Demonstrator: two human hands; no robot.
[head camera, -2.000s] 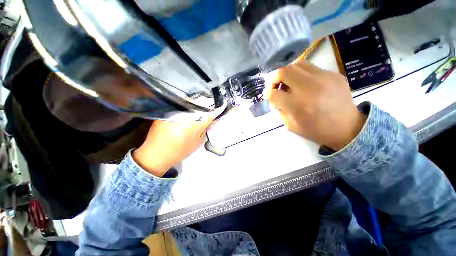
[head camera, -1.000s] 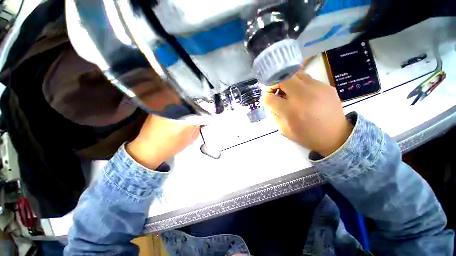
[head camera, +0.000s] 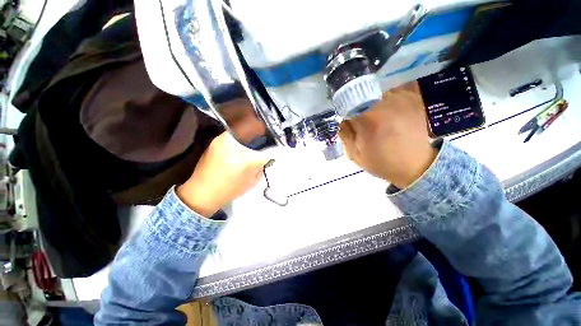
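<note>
The large white sewing machine head (head camera: 395, 32) with a blue stripe crosses the top of the view. Its ribbed white knob (head camera: 357, 95) hangs above my right hand. The shiny presser foot area (head camera: 309, 132) lies between my hands, with a bright glare around it. My left hand (head camera: 224, 173) is left of the needle area; its fingertips are lost in glare and behind the machine. My right hand (head camera: 390, 135) is right of the needle area with curled fingers; what it holds cannot be told. The dark garment (head camera: 70, 210) is heaped at left with a reddish-brown panel (head camera: 137, 118) on it.
A lit smartphone (head camera: 451, 105) lies on the white table (head camera: 306, 223) at right. Thread snips (head camera: 543, 121) lie right of the phone. A printed ruler (head camera: 306, 260) runs along the table's front edge. Red items (head camera: 43, 270) show at lower left.
The view has shifted, so the machine head and garment appear further right. My left hand stays left of the needle. My right hand's fingers are now more hidden behind the knob.
</note>
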